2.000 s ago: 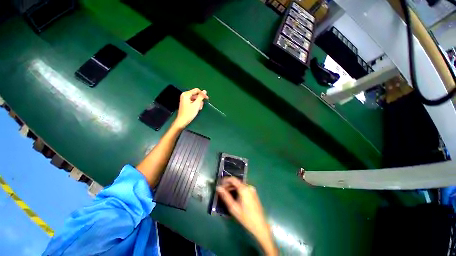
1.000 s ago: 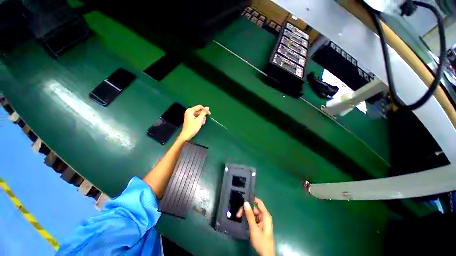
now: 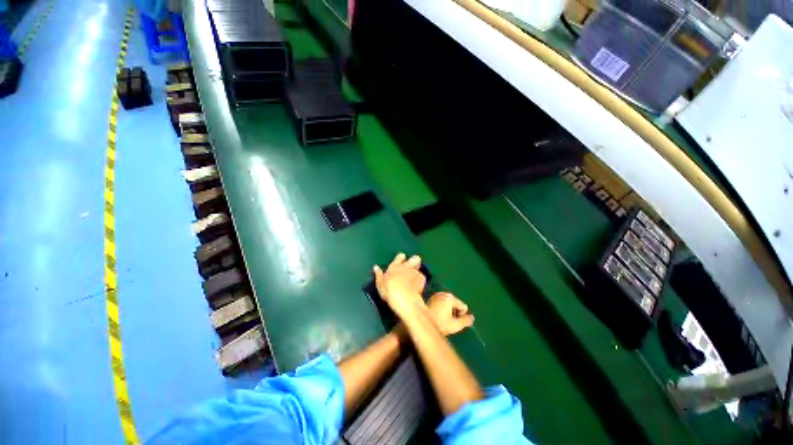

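My right hand (image 3: 402, 282) reaches across my left forearm and lies over a glossy black panel (image 3: 376, 298) on the green belt. The hand hides most of the panel, so whether the fingers grip it is unclear. My left hand (image 3: 449, 314) is just right of it, fingers curled, with a thin item barely visible at the fingertips. The dark ribbed block (image 3: 391, 408) lies under my forearms, partly hidden. Another black panel (image 3: 351, 210) lies farther up the belt. The open frame is not visible.
Black crates (image 3: 326, 113) stand at the far end of the belt. A row of brown and grey blocks (image 3: 222, 261) lines its left side. A parts tray (image 3: 639, 265) sits at right beneath the white-edged shelf (image 3: 626, 130). A dark flat piece (image 3: 423, 217) lies mid-belt.
The view has swung left and up the line. My right hand has left the dark frame and crossed over my left forearm to the nearer black panel. My left hand stays curled.
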